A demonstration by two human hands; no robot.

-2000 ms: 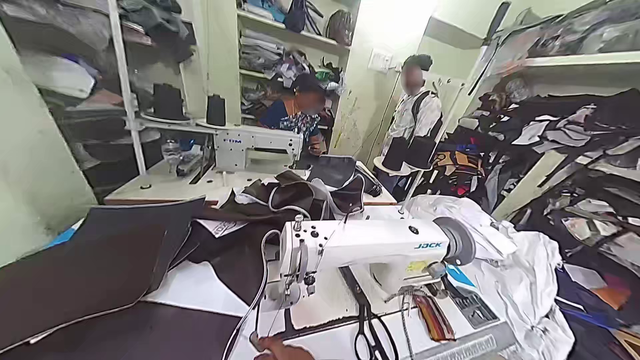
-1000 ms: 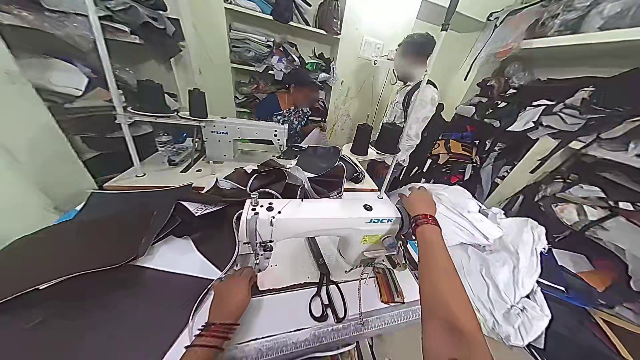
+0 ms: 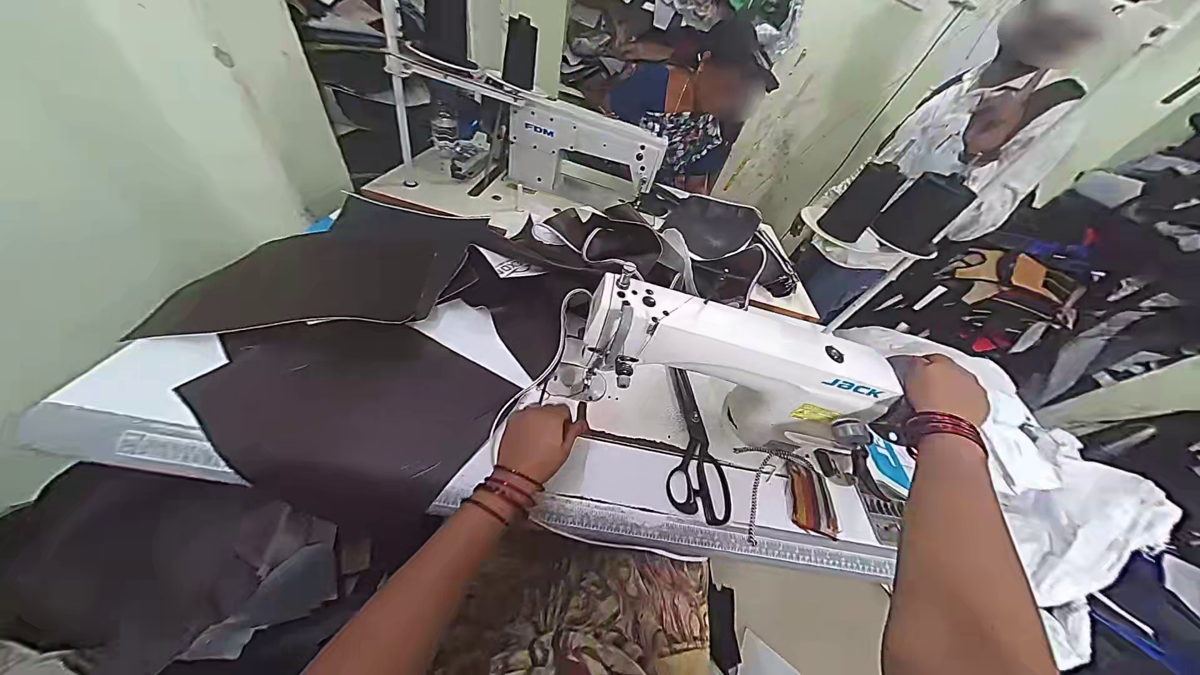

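A white Jack sewing machine stands on the table in front of me. My left hand is at its needle end, fingers bent by the presser foot; a small dark piece shows at the fingertips, and whether it is held I cannot tell. White piping cord loops down beside the needle to that hand. My right hand rests on the handwheel at the machine's right end, its fingers partly hidden. Black-handled scissors lie under the machine's arm, handles toward me.
Dark brown sheet pieces spread over the left side. White cloth is heaped at the right. A chain and coloured strips lie near the ruler edge. Behind are a second sewing machine, black thread cones and two people.
Two seconds ago only one hand showed, near the needle; since one second ago both hands have stayed at the needle end and handwheel. The view has tilted down and closer to the machine.
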